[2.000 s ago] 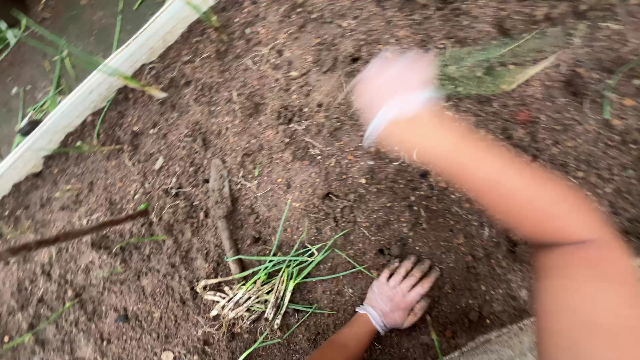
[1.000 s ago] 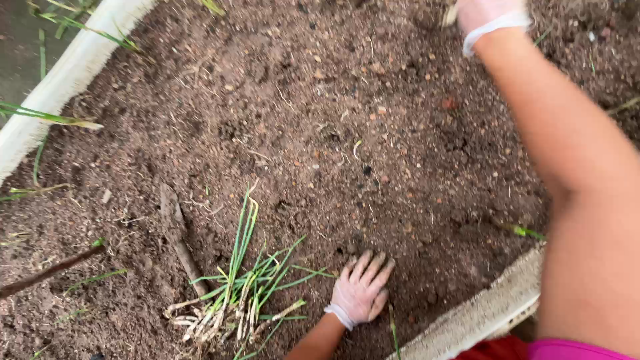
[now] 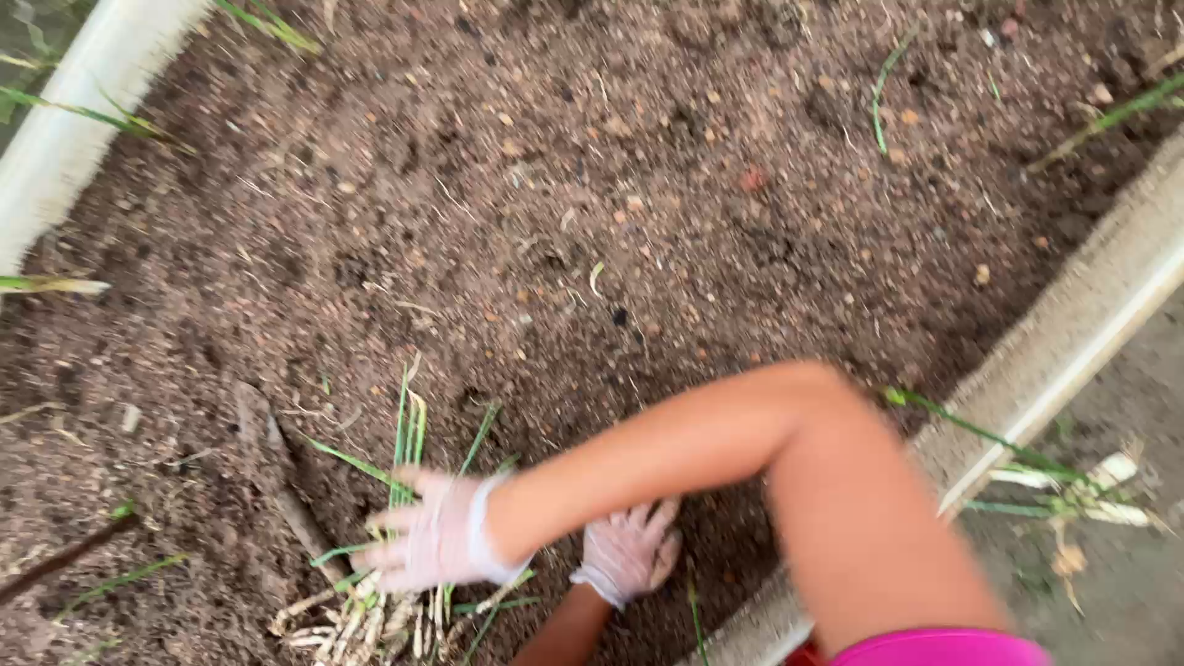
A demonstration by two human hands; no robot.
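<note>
My right hand (image 3: 435, 536), in a thin whitish glove, lies over a bunch of green onion seedlings (image 3: 370, 620) with pale roots, its fingers spread; whether it grips any stalk is not clear. Beside it, my left hand (image 3: 631, 550), also gloved, rests on the dark soil (image 3: 518, 305) with its fingertips partly hidden by my right forearm. Just left of the bunch, a soil-caked stick-like tool (image 3: 287, 481) lies in the dirt.
A white bed edge (image 3: 88, 111) crosses the upper left, and a pale, soil-covered edge (image 3: 1064, 324) runs along the right. More green onions (image 3: 1082, 490) lie outside it. A thin brown rod (image 3: 69, 560) enters from the left.
My right hand has come down from the upper right to the onion bunch. What it held at the upper right two seconds ago, a blurred green clump, no longer shows in it. My left hand stays on the soil.
</note>
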